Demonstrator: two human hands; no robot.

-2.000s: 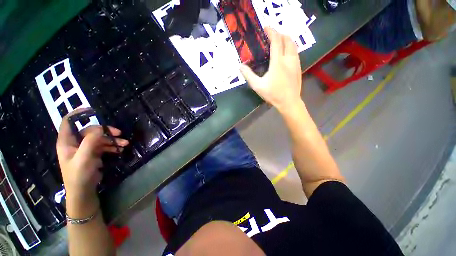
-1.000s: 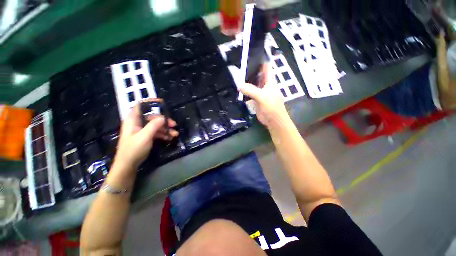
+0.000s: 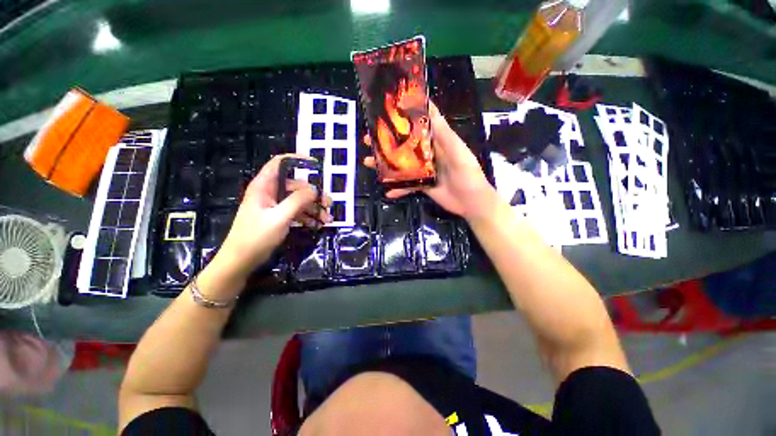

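Observation:
My right hand [image 3: 451, 166] grips the smartphone [image 3: 396, 115] by its right side and lower edge, held up over the black blister tray [image 3: 230, 106]. The screen faces me and shows a bright red-orange picture. My left hand [image 3: 276, 209] holds a small dark part [image 3: 293, 173] in its fingertips over the tray. A white lattice sheet with open square holes [image 3: 339, 162] lies on the tray, partly behind my left fingers. A thin cream-gold frame [image 3: 180, 226] sits in a pocket at the tray's lower left.
Left are spare sticker sheets [image 3: 119, 217], an orange packet [image 3: 77, 140] and a small white fan [image 3: 25, 260]. Right are white liner sheets [image 3: 587, 209] with black scrap [image 3: 529, 140], more liners [image 3: 634, 183] and another black tray [image 3: 723, 140]. An orange drink bottle [image 3: 540, 51] stands behind.
My right hand has picked the smartphone up from the liner sheets, moved it left over the tray and turned its screen towards me. My left hand still holds the small part. The camera view has turned.

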